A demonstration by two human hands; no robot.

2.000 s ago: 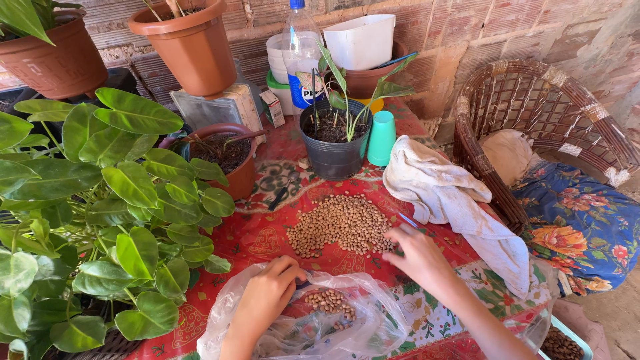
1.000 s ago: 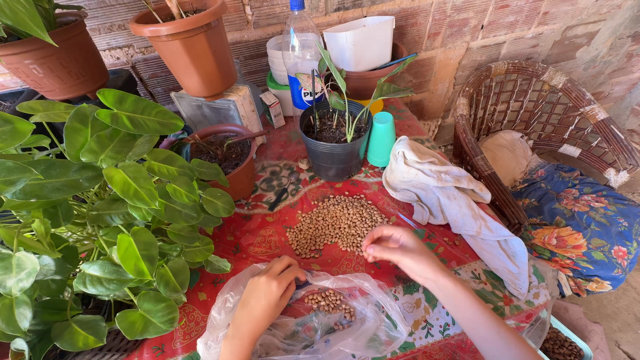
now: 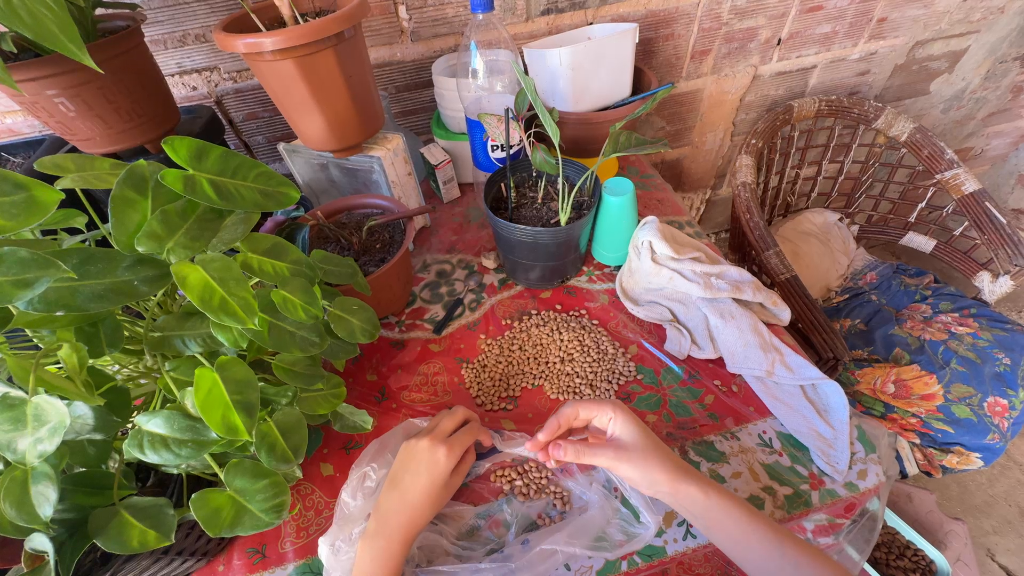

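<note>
A clear plastic bag point(image 3: 512, 536) lies open at the near side of the table, with some brown beans point(image 3: 530, 485) in it. My left hand point(image 3: 436, 468) grips the bag's upper edge from the left. The fingertips of my right hand point(image 3: 604, 444) pinch the same edge just to the right, above the beans. Beyond both hands, a larger pile of beans point(image 3: 552, 356) is spread on the red patterned tablecloth point(image 3: 408, 376). The tips of my left fingers are partly hidden.
Leafy plants point(image 3: 200, 320) fill the left. A black pot point(image 3: 540, 244), a turquoise cup point(image 3: 614, 224) and a crumpled cloth point(image 3: 704, 296) stand or lie behind and right of the pile. A wicker chair point(image 3: 748, 216) is at right, a container of beans point(image 3: 920, 544) below it.
My right hand was by the right side of the bean pile, then lifted off it; now it has come down and left to the bag's edge. My left hand has stayed at the bag.
</note>
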